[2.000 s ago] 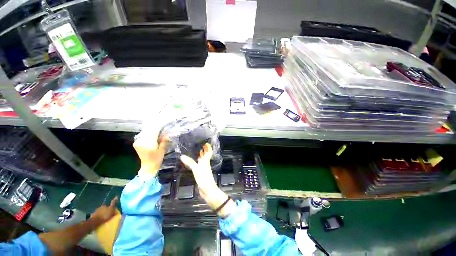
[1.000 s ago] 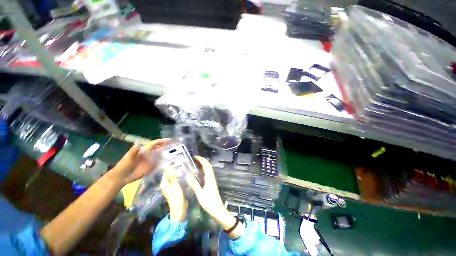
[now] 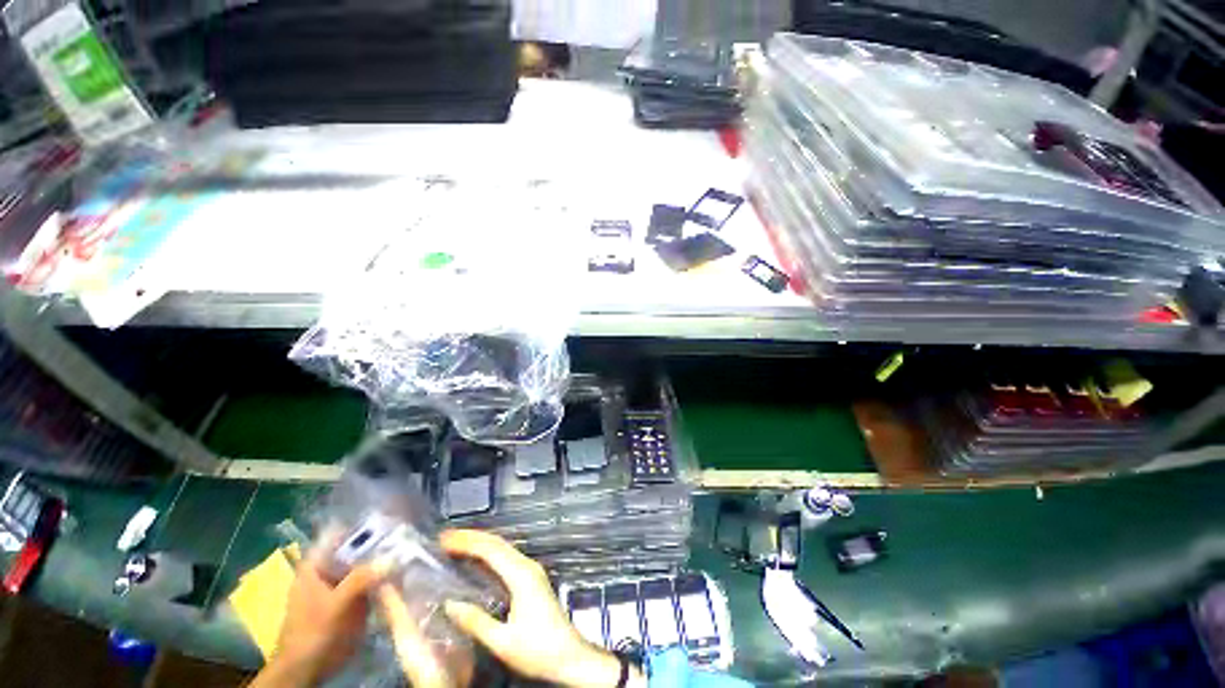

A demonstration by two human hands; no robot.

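A crinkled clear plastic bag holding pale and dark panels (image 3: 383, 544) is low at the centre left. My right hand (image 3: 524, 616) grips its right side, a dark band at the wrist. My left hand (image 3: 411, 640) is under its front, blurred and cut off by the lower edge. Another person's hand (image 3: 316, 612) holds its left side. A small blister tray (image 3: 645, 616) with a row of several panels lies right of my right hand. Behind stands a stack of large blister trays (image 3: 605, 518) with dark parts in pockets.
A loose plastic bag (image 3: 464, 363) hangs over the edge of the white shelf (image 3: 699, 325) onto the tray stack. Loose panels (image 3: 611, 247) and a tall tray stack (image 3: 927, 202) sit on the shelf. A bottle (image 3: 817, 503), white cloth (image 3: 793, 612) and small black unit (image 3: 857, 548) lie right.
The view has swung back to the left and down. The held bag with its panels is lower and nearer me. The neighbour's hand is still on it. The small tray shows more fully.
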